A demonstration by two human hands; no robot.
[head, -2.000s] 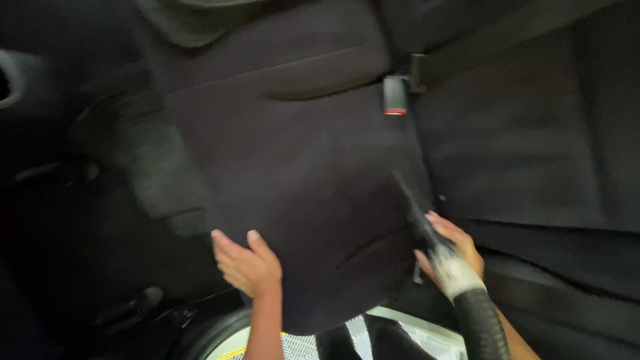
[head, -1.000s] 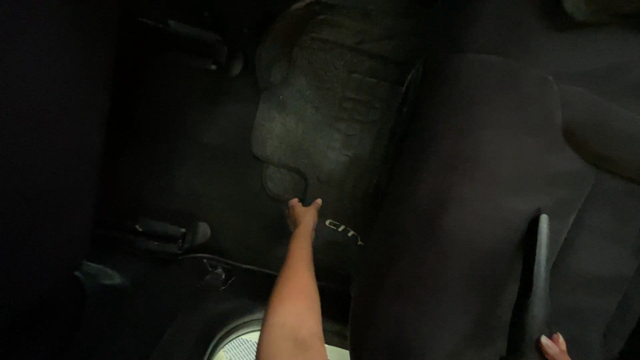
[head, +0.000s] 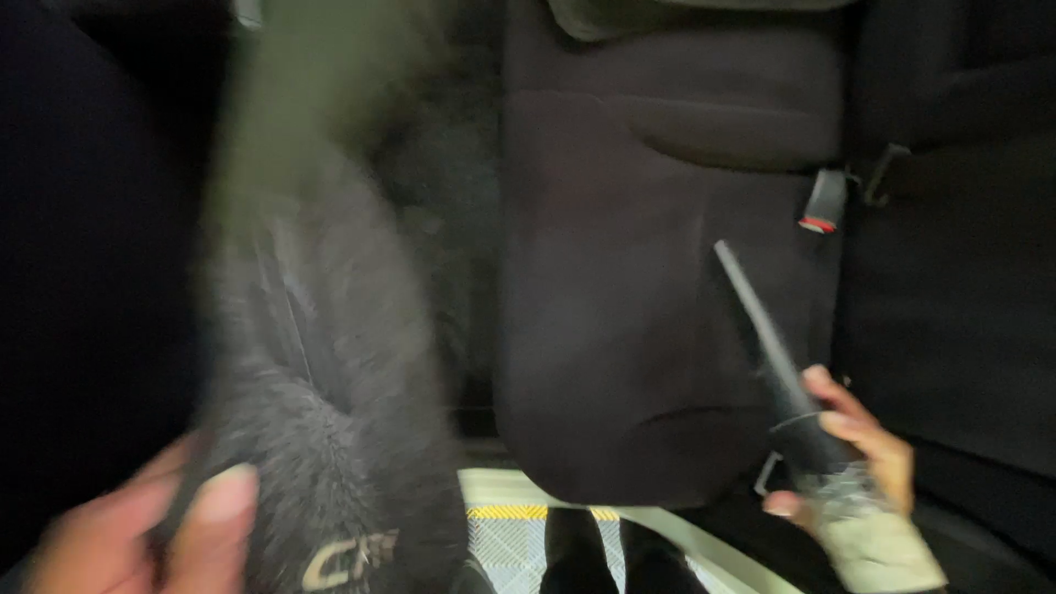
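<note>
A dark carpet floor mat (head: 355, 396), blurred and bearing pale lettering, hangs raised at the left, its edge pinched between the thumb and fingers of my left hand (head: 157, 528). My right hand (head: 866, 454) is wrapped around a vacuum crevice nozzle (head: 767, 330), black and joined to a taped, pale hose end (head: 883, 528). The nozzle's tip lies over the dark fabric rear seat cushion (head: 627, 313); whether it touches the fabric I cannot tell.
A seat belt buckle (head: 823, 202) with a red button stands near the seatback (head: 949, 313). Dark footwell carpet (head: 450, 206) shows between mat and seat. Below are the pale door sill (head: 487, 487), patterned floor tiles (head: 507, 553) and my legs (head: 582, 553).
My left hand has lifted the mat, which lay in the footwell one second ago. Two seconds ago that hand was at the seat cushion. The view has swung back toward the seat.
</note>
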